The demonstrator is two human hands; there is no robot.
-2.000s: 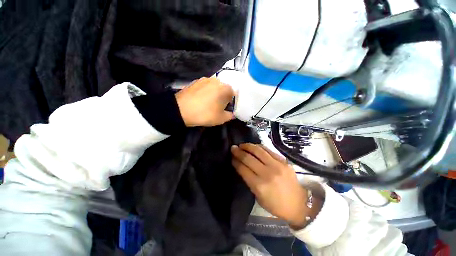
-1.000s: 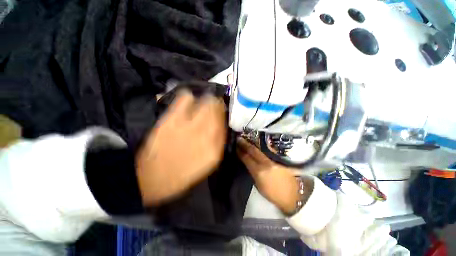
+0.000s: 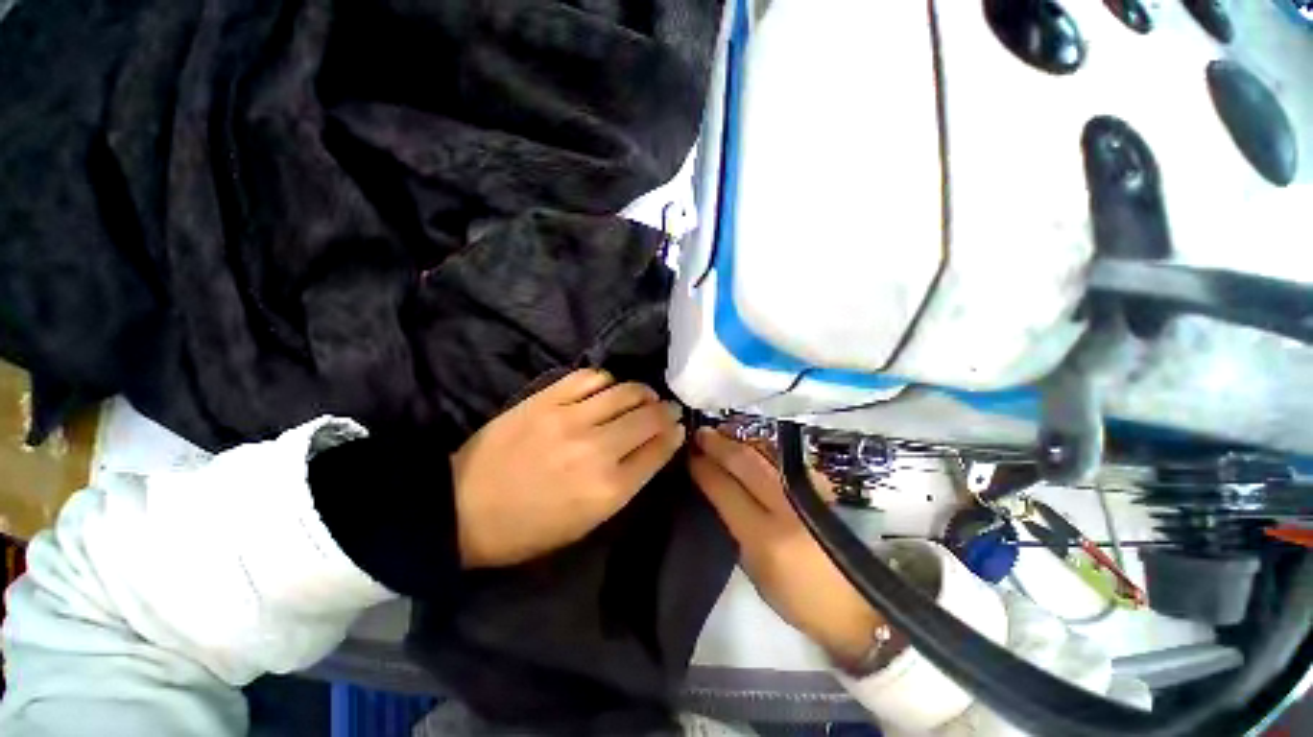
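Note:
A large black garment [image 3: 245, 159] lies heaped left of the white sewing machine head [image 3: 842, 187] and hangs over the table's front edge. My left hand [image 3: 562, 468] lies on the cloth just left of the head, fingertips pressing or pinching it close to the needle area. My right hand [image 3: 778, 540] is below the head, its fingertips at the cloth's right edge, almost touching the left fingertips. The needle and presser foot are hidden behind the head and fingers. A curved seam line shows in the cloth above my left hand.
A black curved guard crosses close to the camera at right. Right of my right hand lie a blue round item [image 3: 986, 550] and snips with red and yellow-green handles [image 3: 1106, 573]. A blue crate [image 3: 377, 711] stands below the table edge [image 3: 778, 688].
My left hand, blurred and higher over the cloth one second ago, now lies on it beside the right fingertips. The cloth left of the head is spread flatter. The camera view has shifted.

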